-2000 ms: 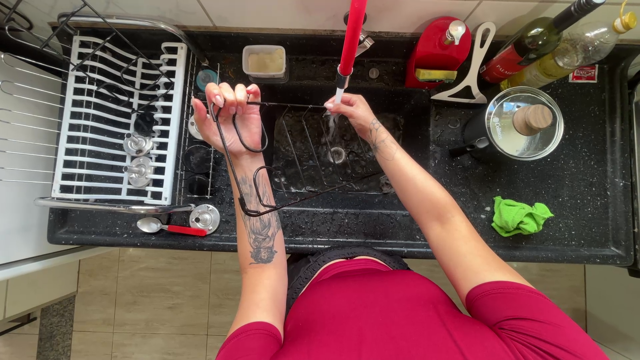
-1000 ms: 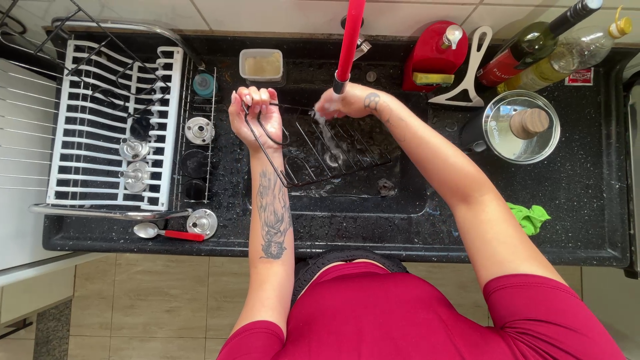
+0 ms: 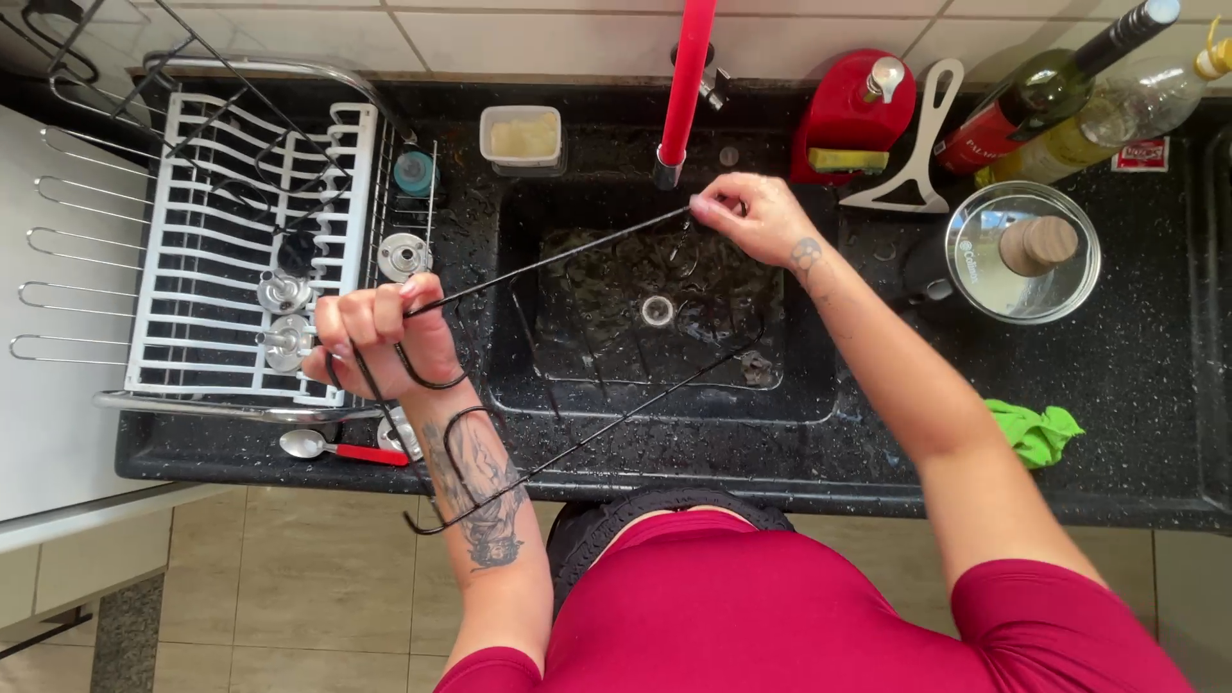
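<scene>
A black wire rack [image 3: 616,414] is held tilted over the dark stone sink [image 3: 664,385]. My left hand [image 3: 390,332] is closed around its left end, where curved wires stick out. At its far right corner, my right hand [image 3: 756,217] pinches the wire between thumb and fingers. Beneath the rack, the metal drain [image 3: 657,310] shows in the wet basin, with a small scrap [image 3: 757,368] near the basin's right corner. The red faucet spout [image 3: 686,87] hangs above the sink's back edge; no running stream is visible from it.
A white dish rack [image 3: 250,241] with metal burner parts [image 3: 285,292] stands left, beside a red-handled spoon [image 3: 371,453]. Behind the sink are a plastic tub [image 3: 521,137] and a red soap dispenser [image 3: 855,106]. Bottles [image 3: 1039,96], a glass-lidded pot [image 3: 1022,252] and a green cloth [image 3: 1034,431] are at right.
My left hand has moved left and toward my body with the rack. My right hand has moved right, away from under the spout, and the water stream seen earlier no longer shows.
</scene>
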